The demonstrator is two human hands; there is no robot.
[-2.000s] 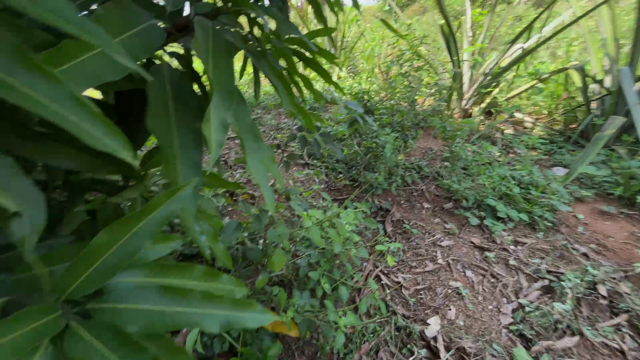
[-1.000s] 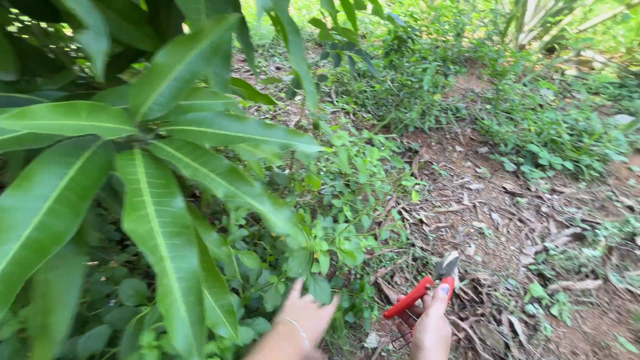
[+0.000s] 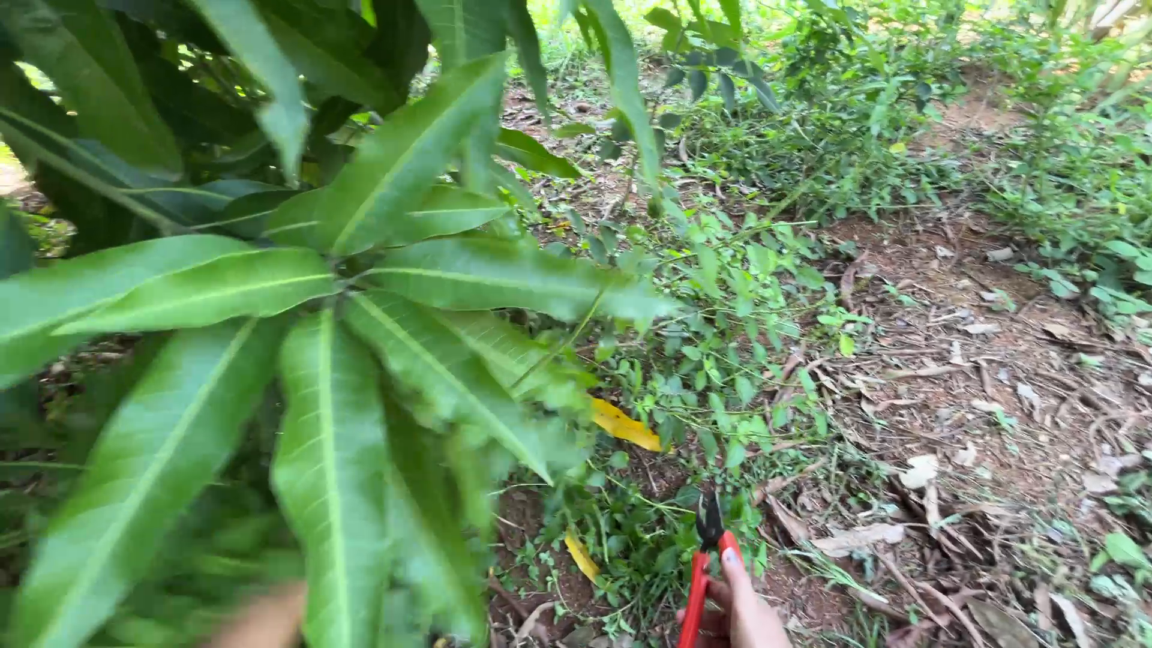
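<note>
My right hand (image 3: 742, 607) is closed around red-handled pruning shears (image 3: 706, 562) at the bottom, right of centre. Their dark blades point up and look slightly parted, over low green weeds (image 3: 648, 531). My left hand (image 3: 265, 616) is a blur at the bottom edge, partly behind a long leaf; its fingers cannot be made out. A whorl of long, glossy leaves, seemingly of a mango tree (image 3: 333, 279), fills the left side above that hand.
Leafy weeds (image 3: 720, 333) grow along the middle. Dry leaves and twigs lie on reddish soil (image 3: 981, 360) at right. A yellow leaf (image 3: 625, 425) shows beside the whorl. A darker mass of foliage (image 3: 351, 54) hangs at upper left.
Both hands were out of view two seconds ago and showed at the bottom one second ago. My left hand has since moved left, behind the leaves. The shears now point more upright.
</note>
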